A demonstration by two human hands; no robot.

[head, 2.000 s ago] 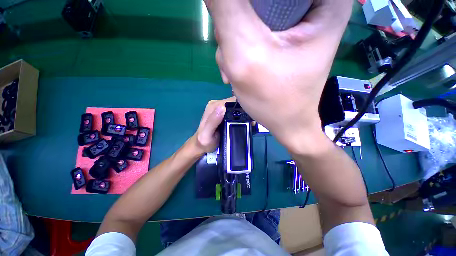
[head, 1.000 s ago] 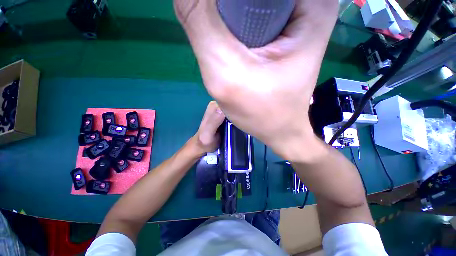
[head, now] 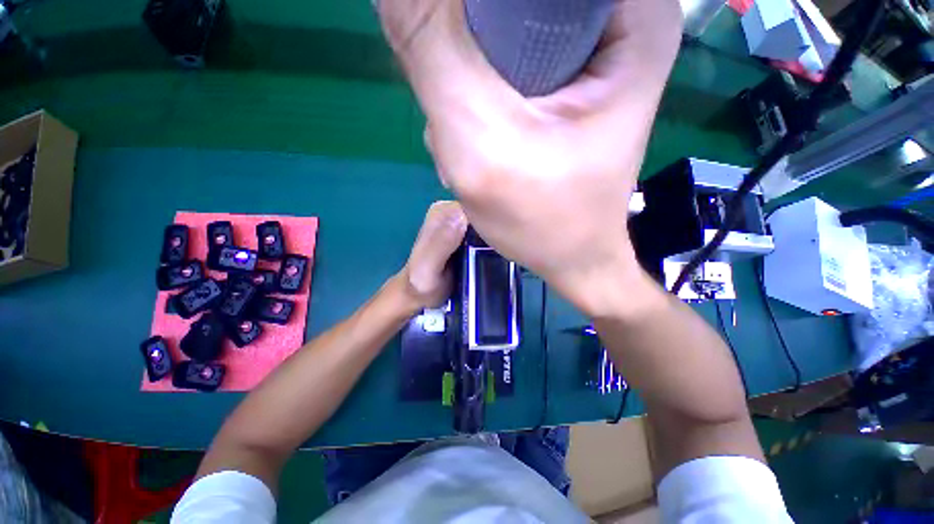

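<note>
My right hand (head: 538,174) is large at the top centre, wrapped around the thick grey electric screwdriver (head: 538,41); its tip is hidden behind the hand. Below it the long black product body (head: 468,394) lies in line with my view, with a silver-white frame (head: 493,297) around a dark centre. My left hand (head: 436,254) holds the body's far end from the left side; its fingertips are partly hidden. The dark fixture plate (head: 425,363) with lime-green pads lies under the body.
A pink mat (head: 261,363) at left bears several small black parts (head: 239,297). A brown carton (head: 51,194) stands far left. A screw feeder (head: 722,220) and a white box (head: 819,256) stand right. A black cable (head: 758,169) hangs at right. Striped strips (head: 611,374) lie near the right forearm.
My right hand with the screwdriver moved left from its first position, then slightly right, and still covers the body's far end. My left hand has stayed on the body.
</note>
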